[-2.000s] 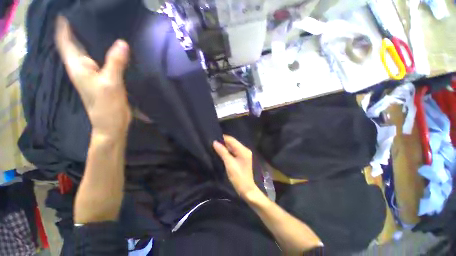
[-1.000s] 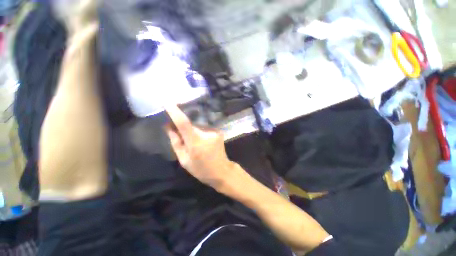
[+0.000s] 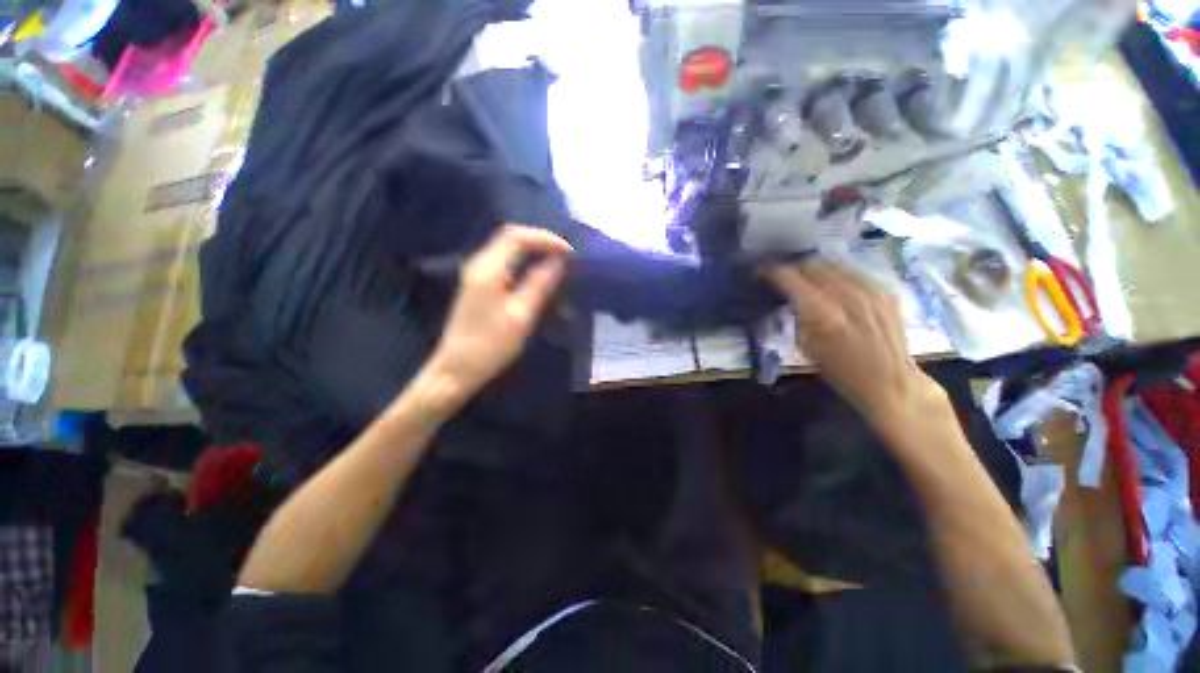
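A narrow dark cloth band (image 3: pixel 671 289) stretches between my two hands across the front of the white machine table (image 3: pixel 632 358). My left hand (image 3: pixel 507 296) pinches its left end. My right hand (image 3: pixel 842 322) holds its right end, fingers blurred. The pale sewing machine (image 3: pixel 704 69) with a red oval badge stands just behind the band, under bright light. The needle area is partly hidden by glare. A large heap of black cloth (image 3: pixel 329 263) lies left of the machine and hangs toward my lap.
Scissors (image 3: pixel 1053 305) with yellow and red handles and a brownish tape roll (image 3: pixel 984 272) lie on the right. White scraps (image 3: pixel 1046 401) hang at the right table edge. Brown cardboard (image 3: pixel 158 237) is at the left. Grey knobs (image 3: pixel 829 116) line the machine front.
Both hands have come to the machine front, the left down from the upper left, the right moved rightward. The dark band is now stretched between them. The view has shifted, showing more machine.
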